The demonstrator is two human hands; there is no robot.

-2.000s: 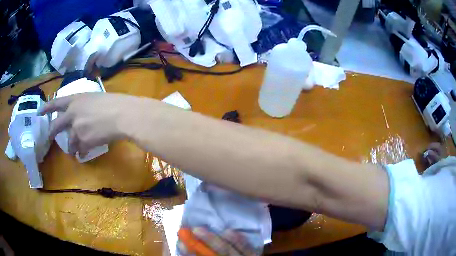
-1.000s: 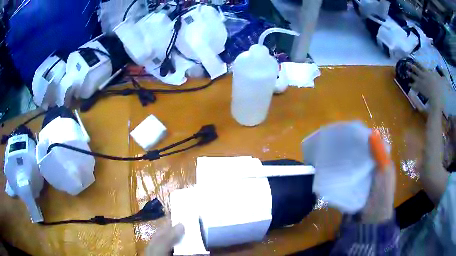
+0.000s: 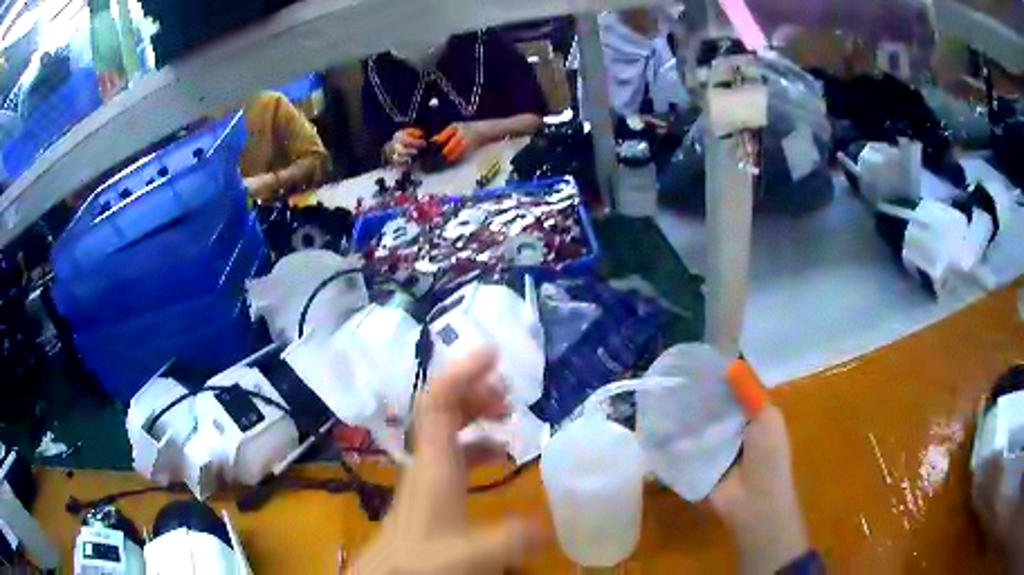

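Note:
My left hand (image 3: 455, 472) is raised at the lower middle, blurred, with fingers apart and nothing in it, in front of the white security cameras (image 3: 483, 337). My right hand (image 3: 764, 477), with an orange finger cot, holds a folded grey-white wiping cloth (image 3: 691, 421). The cloth is just right of the translucent solvent bottle (image 3: 593, 494) and overlaps its spout. The bottle stands on the orange-brown table (image 3: 853, 449). Whether either hand touches a camera or the bottle cannot be told.
Several white cameras with black cables lie along the table's back edge, and two more (image 3: 191, 550) show at the lower left. Behind are a blue crate (image 3: 157, 258) and a blue parts bin (image 3: 578, 225). A grey post (image 3: 728, 247) stands behind the bottle. People sit at the far bench.
The view has tilted up, and the camera that lay in front of me is out of the picture. My left hand has risen into view; my right hand has moved beside the bottle with the cloth.

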